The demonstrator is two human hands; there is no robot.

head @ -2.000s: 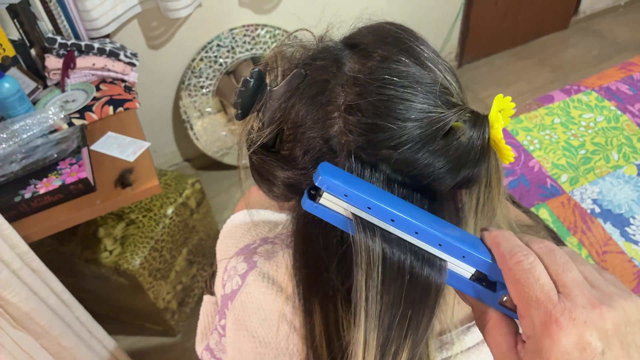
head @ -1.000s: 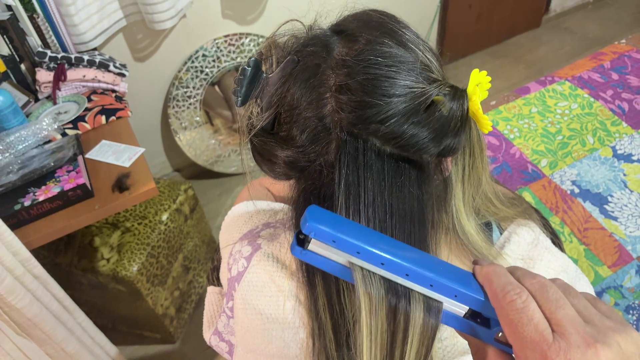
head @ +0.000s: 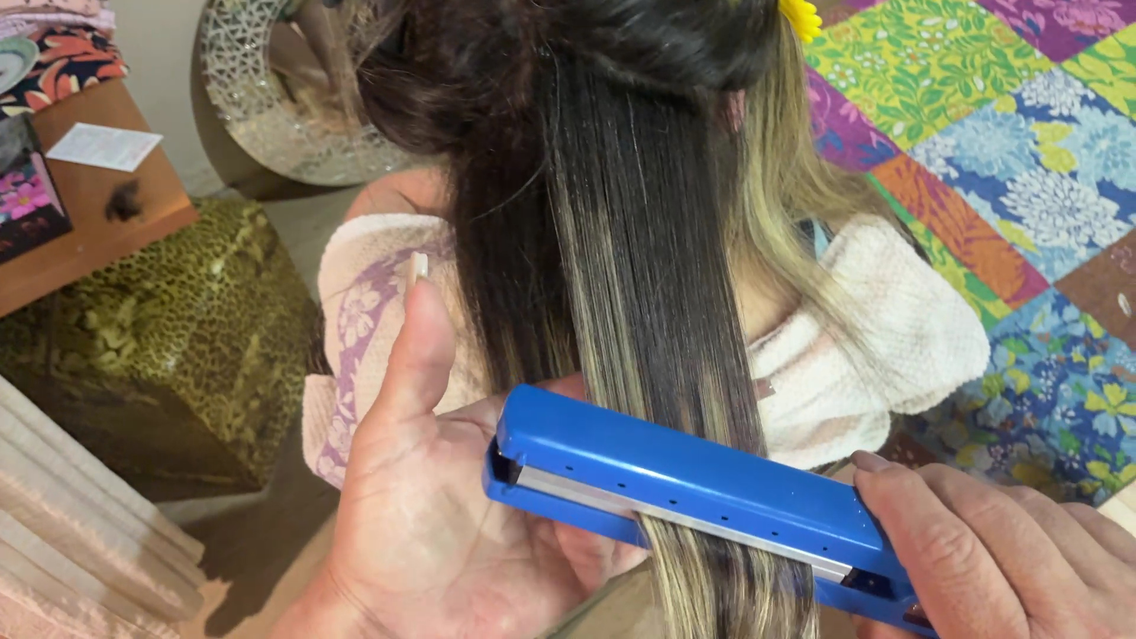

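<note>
A person sits with their back to me, a pale towel (head: 914,319) with a purple floral band around the shoulders. My right hand (head: 994,541) is closed on the handle end of a blue hair straightener (head: 674,461). Its plates are clamped across a flat section of dark hair with blond streaks (head: 657,293), near the lower part of the lengths. My left hand (head: 444,488) is palm up behind and below the straightener's tip, thumb raised, fingers partly hidden by the tool and hair. Whether it touches the hair is unclear. A yellow flower hair tie (head: 801,18) shows at the top.
On the left, a wooden table (head: 115,169) bears a white card (head: 105,146), a tuft of dark hair and folded cloths. Below it is a leopard-patterned cube (head: 204,346). A mosaic-framed round mirror (head: 257,115) leans behind. A patchwork bedspread (head: 994,151) lies right; a curtain (head: 80,524) hangs lower left.
The straightener has moved down the hair in my right hand. My left hand, out of view before, has come in beneath the tool's tip. The view has tilted down.
</note>
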